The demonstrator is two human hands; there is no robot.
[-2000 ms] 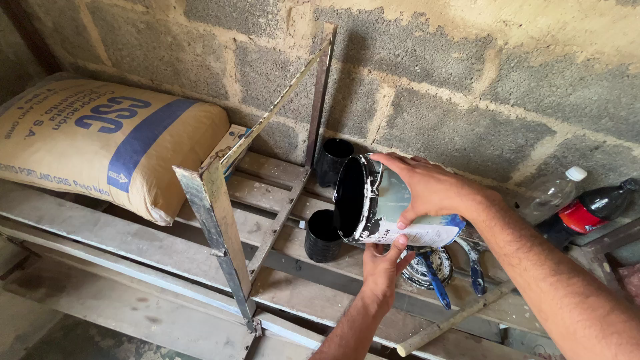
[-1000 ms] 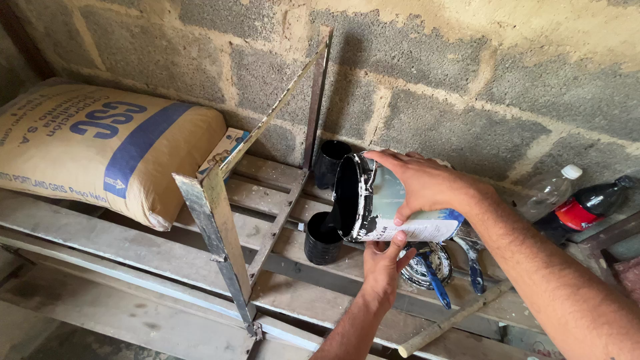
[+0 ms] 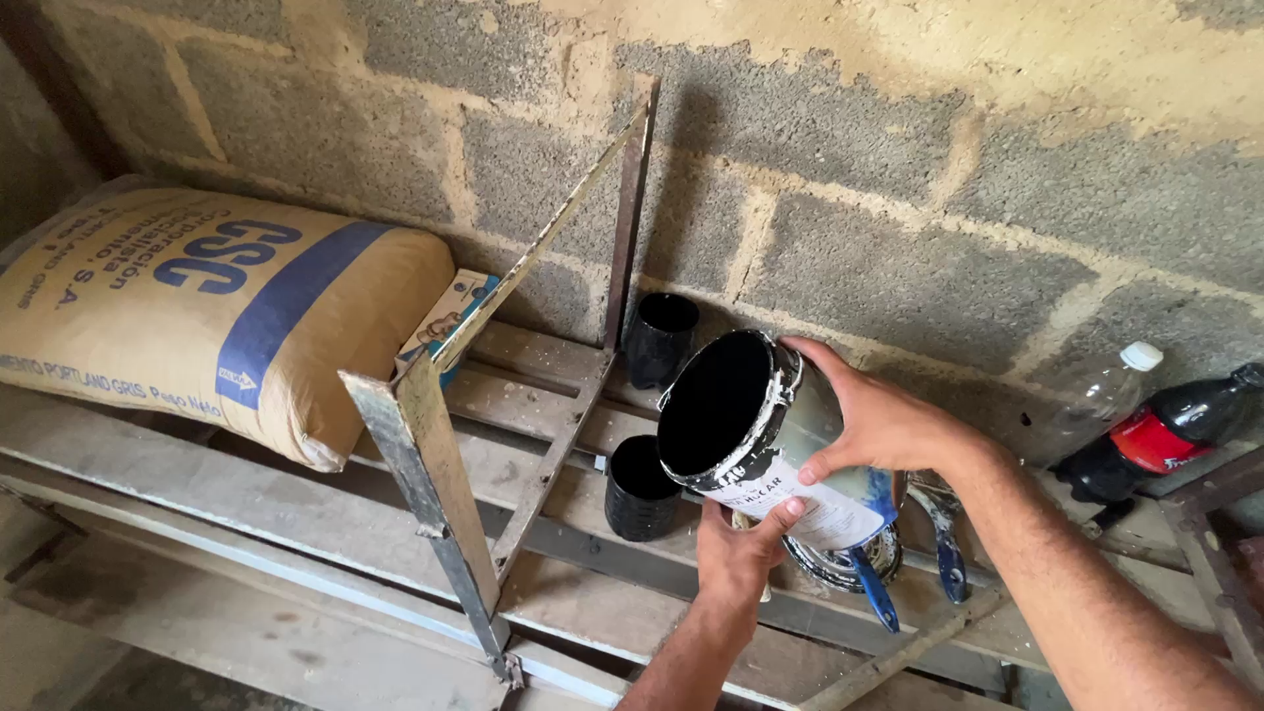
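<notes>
Both my hands hold a paint can (image 3: 790,464) tipped on its side, its mouth to the left and black inside. My left hand (image 3: 736,548) supports it from below near the rim; my right hand (image 3: 879,410) grips its upper side. The mouth is just above and right of a ribbed black cup (image 3: 642,489) standing on the slats. Behind it stands another black cup (image 3: 662,341) near the wall. Under the can lies a paint-smeared lid (image 3: 839,568) with a blue-handled paintbrush (image 3: 874,590) on it. A second paintbrush (image 3: 946,548) lies to the right. No stream of paint shows.
A cement bag (image 3: 188,306) and a small box (image 3: 444,321) lie on the slatted wooden shelf (image 3: 583,592) at left. An upright metal frame (image 3: 434,494) stands before the cups. At right are a clear plastic bottle (image 3: 1096,395), a cola bottle (image 3: 1165,430) and a stick (image 3: 889,662). A block wall (image 3: 869,247) is behind.
The can's mouth has drawn up and away from the nearer cup, where a dark stream seemed to run one second ago. Both hands still hold the can.
</notes>
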